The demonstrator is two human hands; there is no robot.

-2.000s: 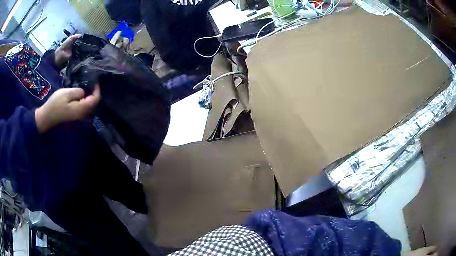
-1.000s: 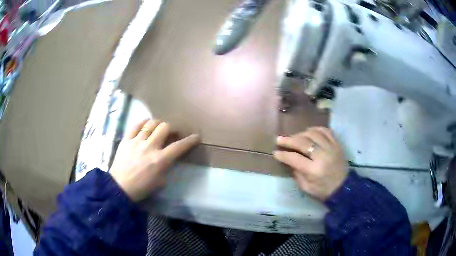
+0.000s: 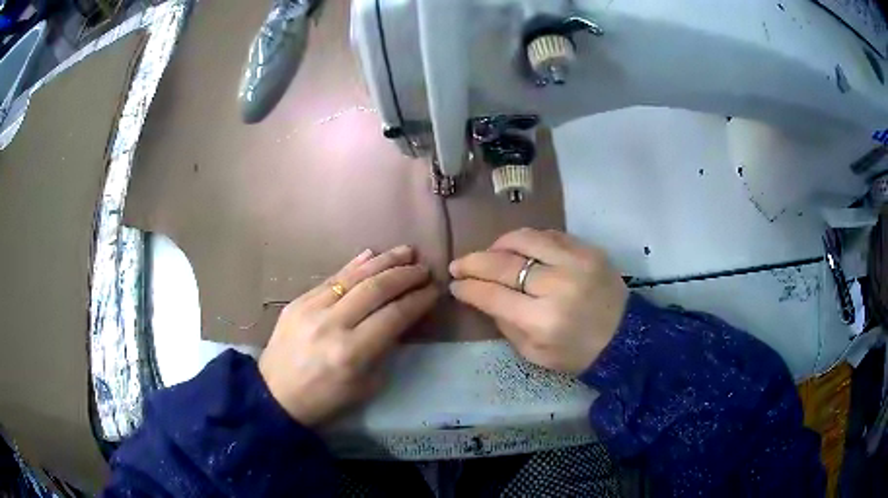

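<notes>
The brown garment panel (image 3: pixel 321 214) lies flat on the machine bed with its front edge near me. A dark seam or fold line runs from the presser foot (image 3: pixel 444 183) towards me, between my hands. My left hand (image 3: pixel 351 331) holds the cloth down just left of this line, fingers together. My right hand (image 3: pixel 550 297) holds the cloth just right of it, with thumb and forefinger close to the line. My fingertips are close but do not touch across it. The white lockstitch machine (image 3: pixel 672 58) stands above the cloth. Whether the foot is down cannot be told.
A plastic-wrapped lamp (image 3: pixel 276 63) hangs left of the machine head. Silvery tape (image 3: pixel 125 243) borders the bed at left, with waiting brown panels (image 3: pixel 58 214) beyond. Cream tension knobs (image 3: pixel 550 55) protrude from the head. An orange-gold cover (image 3: pixel 828 418) is at lower right.
The view has swung from another person at the left to the machine. Since one second ago, my hands have moved closer together and the dark line has turned from crosswise to running towards the needle.
</notes>
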